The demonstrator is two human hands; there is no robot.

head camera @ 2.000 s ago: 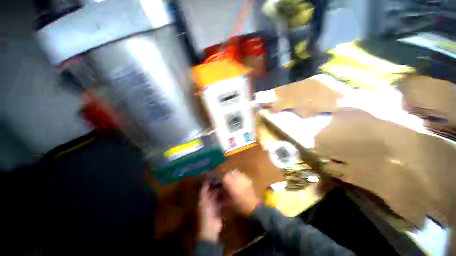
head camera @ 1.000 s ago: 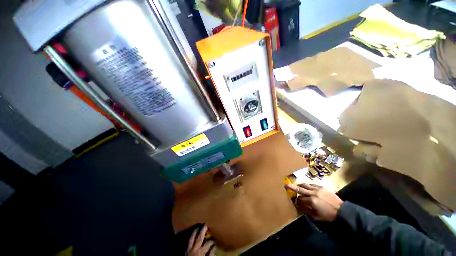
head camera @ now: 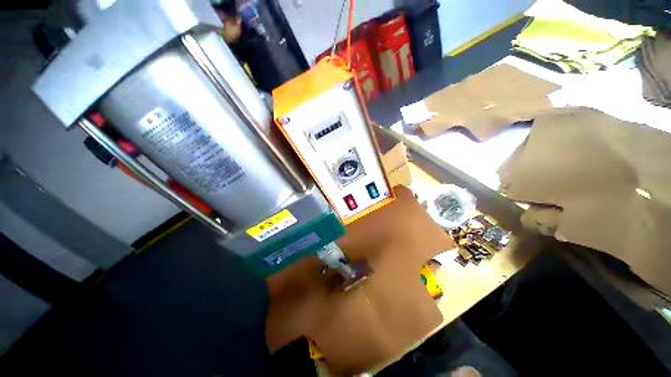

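Note:
A brown leather panel lies flat over the base of the pneumatic press, with notched edges at the right and lower left. The small press head is down at the panel on its extended pale shaft. Whether it touches the leather is hard to tell. A bit of my right hand shows at the bottom edge below a dark sleeve; its fingers are cut off. My left hand is out of the picture.
A round tub and loose metal fittings lie right of the panel. An orange control box stands behind it. Yellow button boxes flank the panel. Brown panels lie on the white table, with yellow pieces beyond.
Both hands have left the button boxes; the left is out of view, the right at the bottom edge. The press shaft shows longer, its head lower. The view has shifted slightly.

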